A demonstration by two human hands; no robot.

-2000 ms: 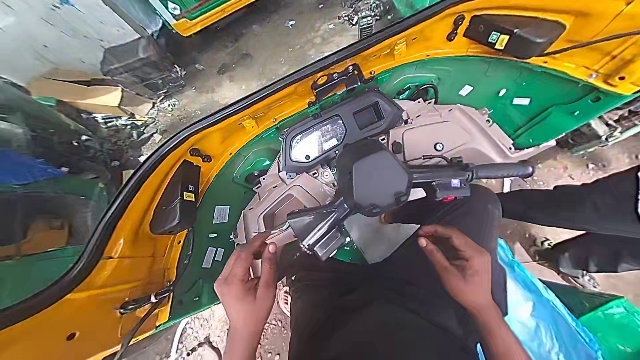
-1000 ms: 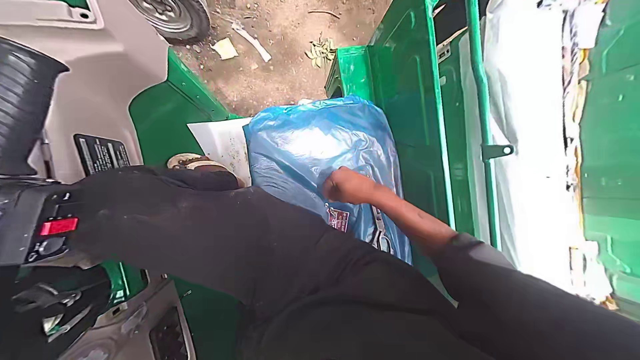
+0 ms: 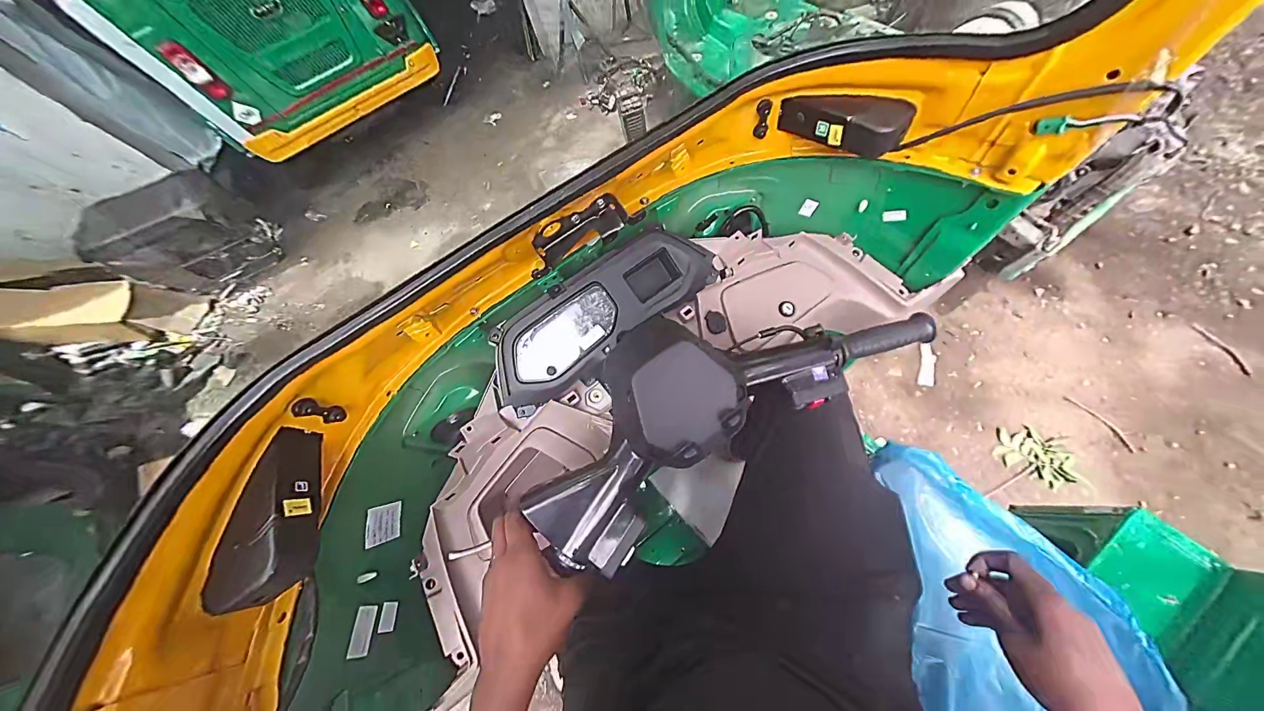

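My left hand (image 3: 528, 602) touches the left end of a black handlebar assembly (image 3: 597, 509); whether its fingers grip it is hard to tell. At the centre, a black steering-column cover (image 3: 688, 393) hides part of the instrument cluster (image 3: 565, 334). The right handlebar grip (image 3: 889, 338) points up and right, with nobody's hand on it. Above the blue plastic bag (image 3: 968, 553) at the lower right is my right hand (image 3: 1017, 607), its fingertips pinched around something small that I cannot identify.
A yellow and green vehicle front body (image 3: 474, 286) curves around a beige dashboard panel (image 3: 800, 286). Black wiper-motor-like covers (image 3: 272, 523) sit on the frame. Another green and yellow vehicle (image 3: 296, 59) stands beyond. An open cardboard box (image 3: 64, 306) lies at the left, among scrap.
The view has swung from the blue bag back to the handlebar. My right hand, on the bag one second ago, is now raised with its fingers pinched.
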